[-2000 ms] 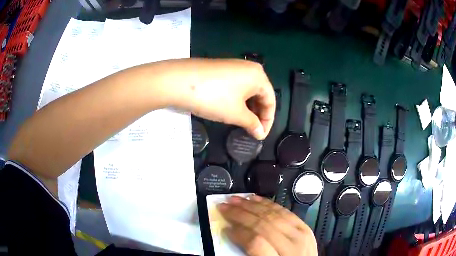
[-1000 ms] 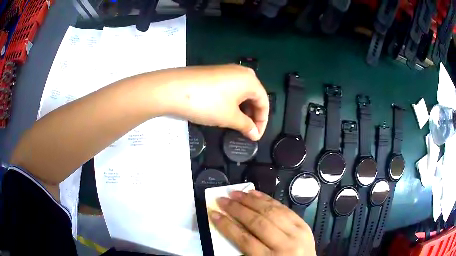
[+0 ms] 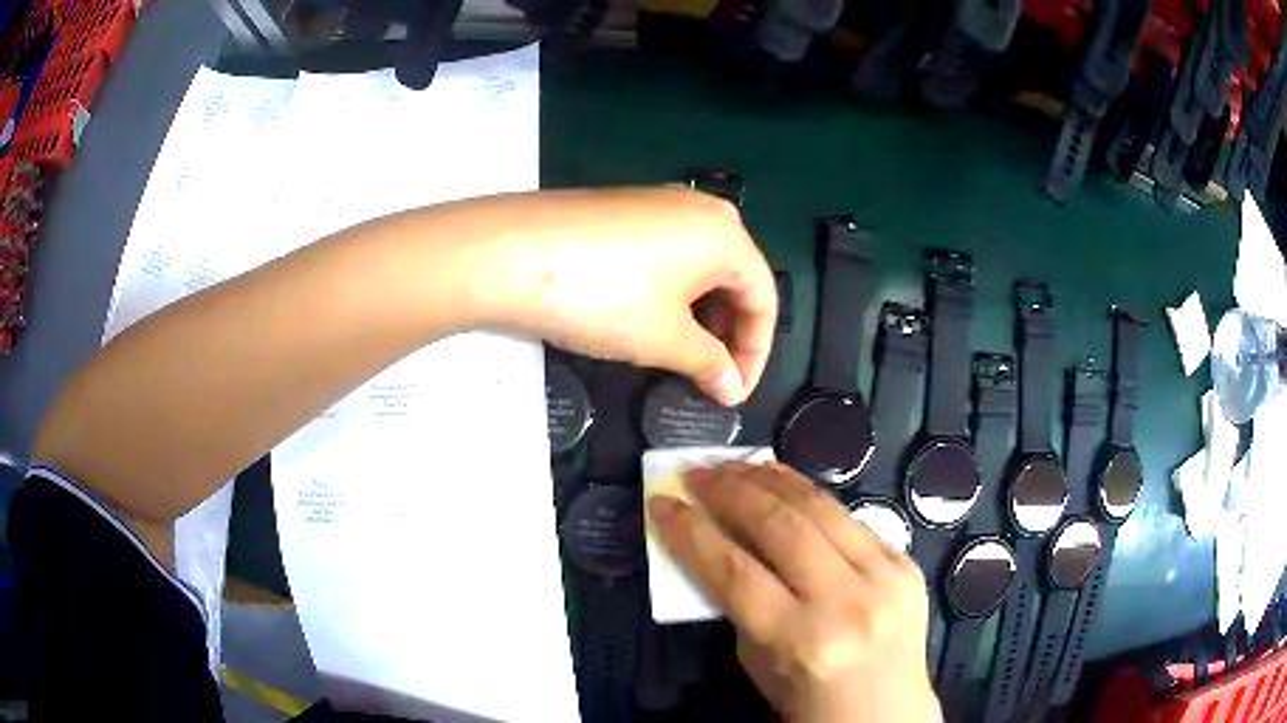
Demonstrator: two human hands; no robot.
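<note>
My left hand [image 3: 730,384] reaches in from the left, thumb and fingertip pinched together at the upper right edge of the screen label on a grey, text-covered watch face [image 3: 686,415]. My right hand [image 3: 812,565] lies flat on a white folded wipe pad [image 3: 683,582] with a yellowish patch. The pad lies just below that face, touching or overlapping its lower rim, and hides the watch beneath it. Another labelled watch face [image 3: 607,528] lies left of the pad. A third labelled face [image 3: 565,410] is partly behind the sheet edge.
Long white label sheets [image 3: 409,593] lie on the left. Glossy black watches [image 3: 943,483] lie in rows on the green mat to the right. White papers and a clear round container [image 3: 1248,363] are at the far right. Red trays [image 3: 1242,695] stand at the edges; black straps hang at the top.
My right hand has moved the pad up and right, off the lower labelled face and towards the one at my left hand. My left hand keeps its pinch at the same face.
</note>
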